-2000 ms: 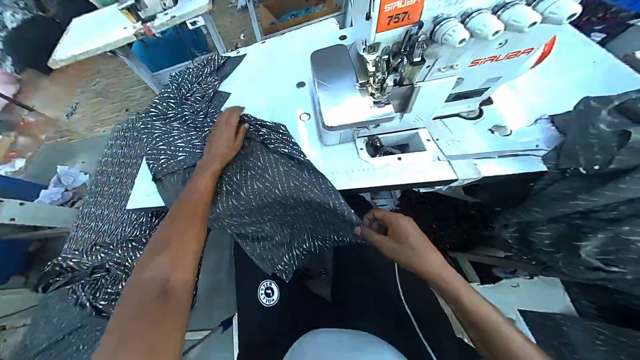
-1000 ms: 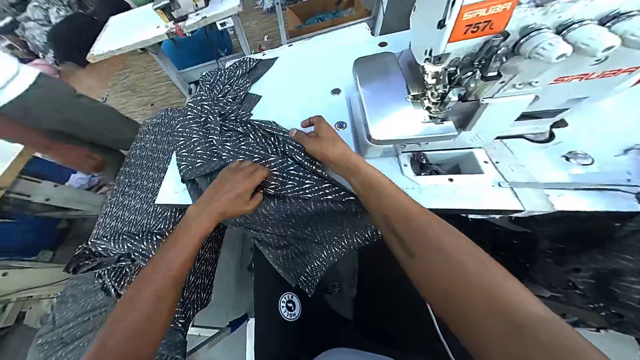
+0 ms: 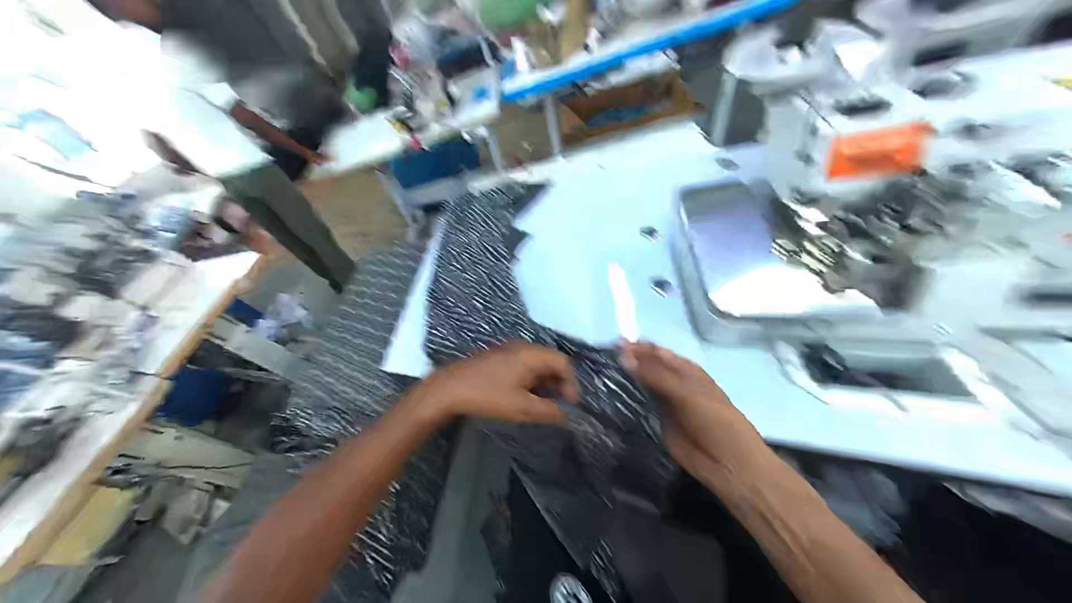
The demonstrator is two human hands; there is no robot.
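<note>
Dark fabric with a white dash pattern (image 3: 486, 268) lies over the left part of the white sewing table (image 3: 578, 243) and hangs down its front edge. My left hand (image 3: 511, 385) is over the fabric with its fingers curled; blur hides whether it grips the cloth. My right hand (image 3: 678, 394) is at the fabric's right edge, with a small narrow white piece (image 3: 622, 303) at its fingertips, perhaps a label or paper strip. Whether those fingers pinch it cannot be told. An industrial overlock sewing machine (image 3: 879, 226) stands to the right of both hands.
A wooden-edged table (image 3: 209, 293) heaped with cloth is at left. Two people, one in grey-green trousers (image 3: 289, 222) and one in a dark top (image 3: 251, 42), are beyond it. A cardboard box (image 3: 628, 105) sits behind the sewing table, beneath a blue-edged table (image 3: 653, 42).
The view has swung up and left, with blur. The narrow white piece now shows at my right fingertips. My left hand no longer lies flat on the cloth; its fingers are curled.
</note>
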